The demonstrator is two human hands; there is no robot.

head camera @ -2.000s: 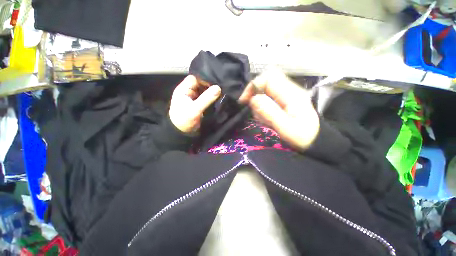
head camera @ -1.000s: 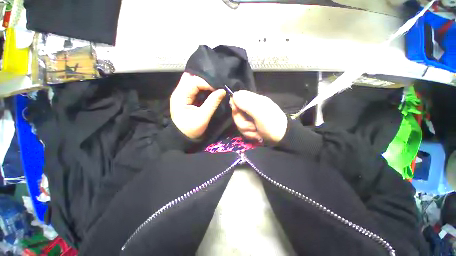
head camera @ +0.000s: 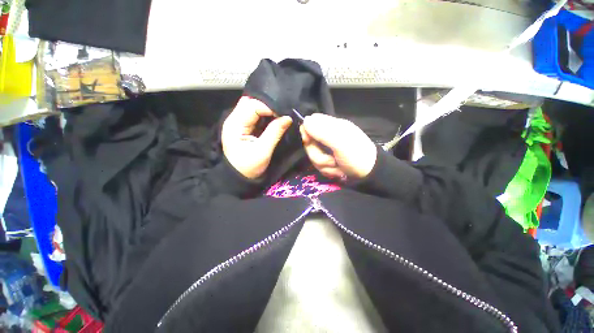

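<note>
A black garment [head camera: 286, 81] is bunched up between my hands, its top resting at the table's front edge. My left hand [head camera: 253, 138] pinches the cloth between thumb and fingers. My right hand [head camera: 339, 144] is closed on a small thin pointed tool [head camera: 297, 114], whose tip points up and left against the black cloth, close to my left fingertips. Most of the tool is hidden in my right fingers, so its kind cannot be told.
The pale table [head camera: 260, 39] has a ruler-marked front edge. A cut black piece [head camera: 91, 23] lies at its left, a blue bin [head camera: 553, 49] at its right. A white tape [head camera: 443, 107] hangs near my right sleeve. Green fabric [head camera: 526, 182] hangs at the right.
Since two seconds ago my right hand has come in lower and closer to my left, with the thin tool now showing. Over the last second the hands have barely moved.
</note>
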